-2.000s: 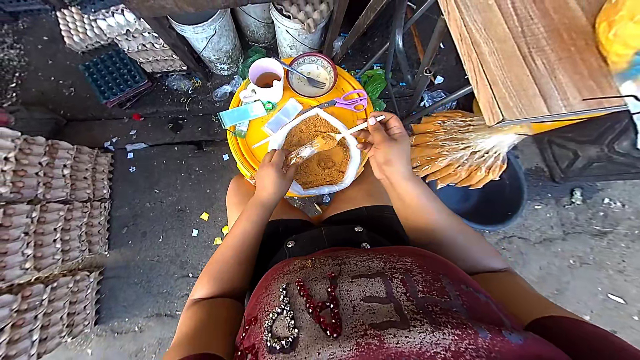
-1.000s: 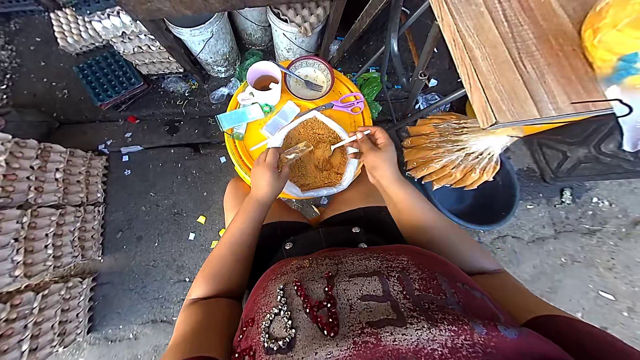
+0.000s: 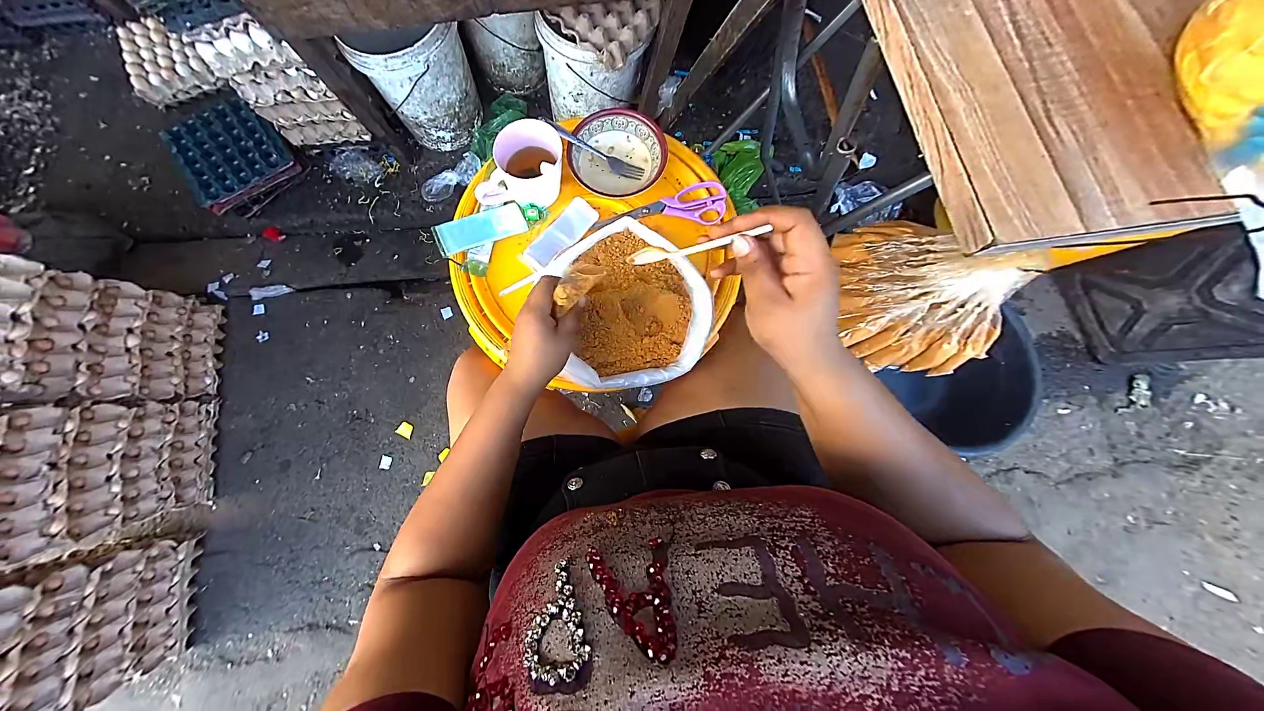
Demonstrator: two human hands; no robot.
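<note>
A white plastic bag (image 3: 699, 314) of orange-brown powder (image 3: 642, 321) stands open on a yellow round lid (image 3: 474, 314) over my lap. My left hand (image 3: 541, 334) pinches a small clear plastic packet (image 3: 576, 286) with some brown powder in it, over the bag's left side. In my right hand (image 3: 790, 281) is a thin white spoon (image 3: 703, 247), its tip above the powder. Behind the bag lie purple-handled scissors (image 3: 694, 203), a clear plastic box (image 3: 561, 233) and a pale green pack (image 3: 481, 229). A pink mug (image 3: 528, 163) and a bowl with a fork (image 3: 619, 153) stand farther back.
Stacked egg trays (image 3: 109, 425) rise at the left. White buckets (image 3: 420, 89) stand behind the lid. At the right are a wooden tabletop (image 3: 1057, 118), a fan of filled brown packets (image 3: 913, 296) and a dark basin (image 3: 987, 395) on the floor.
The spoon in my right hand has lifted from the powder, where it was one second ago. My left hand still holds a packet, which has been drawn a little toward the bag's left edge.
</note>
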